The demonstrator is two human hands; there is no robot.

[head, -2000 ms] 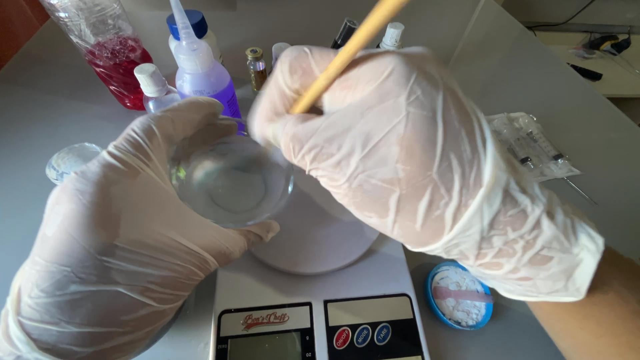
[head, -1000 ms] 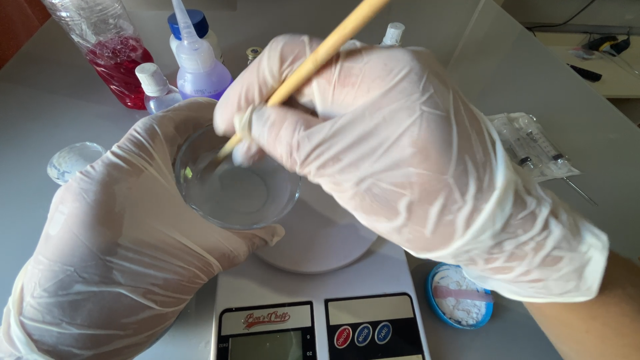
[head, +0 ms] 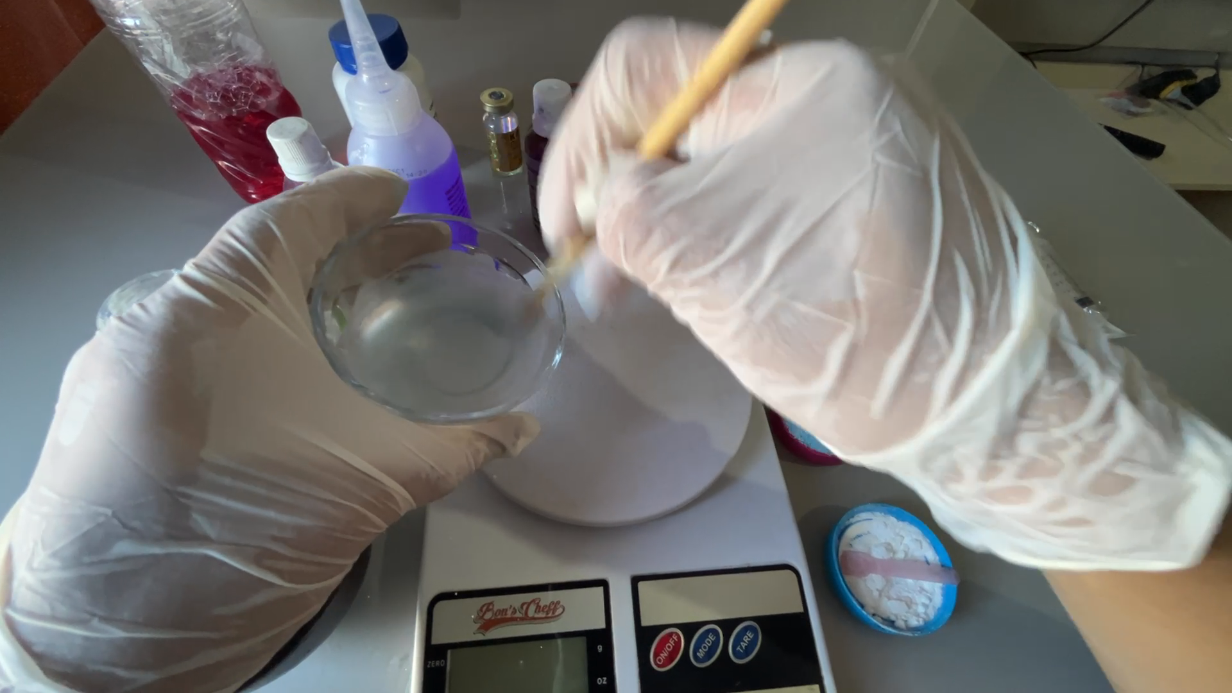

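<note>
My left hand (head: 221,414), in a thin whitish glove, holds a small clear glass bowl (head: 438,318) between thumb and fingers, tilted a little. The bowl contains a cloudy, translucent liquid. My right hand (head: 770,241), gloved alike, grips a wooden stick (head: 707,82) whose blurred lower end is inside the bowl at its right wall. Below the bowl stands a white digital kitchen scale (head: 616,549) with a round platform (head: 635,433); its display looks blank.
Behind my hands stand a bottle of red liquid (head: 226,115), a nozzle bottle of purple liquid (head: 404,144), a blue-capped bottle (head: 371,43), a small glass vial (head: 500,135) and a white-capped bottle (head: 298,149). A blue dish of white powder (head: 890,573) lies right of the scale.
The stick's lower end has moved from the bowl's left side to its right wall since one second ago. Two seconds ago my right hand was also at the right side. My left hand keeps holding the bowl.
</note>
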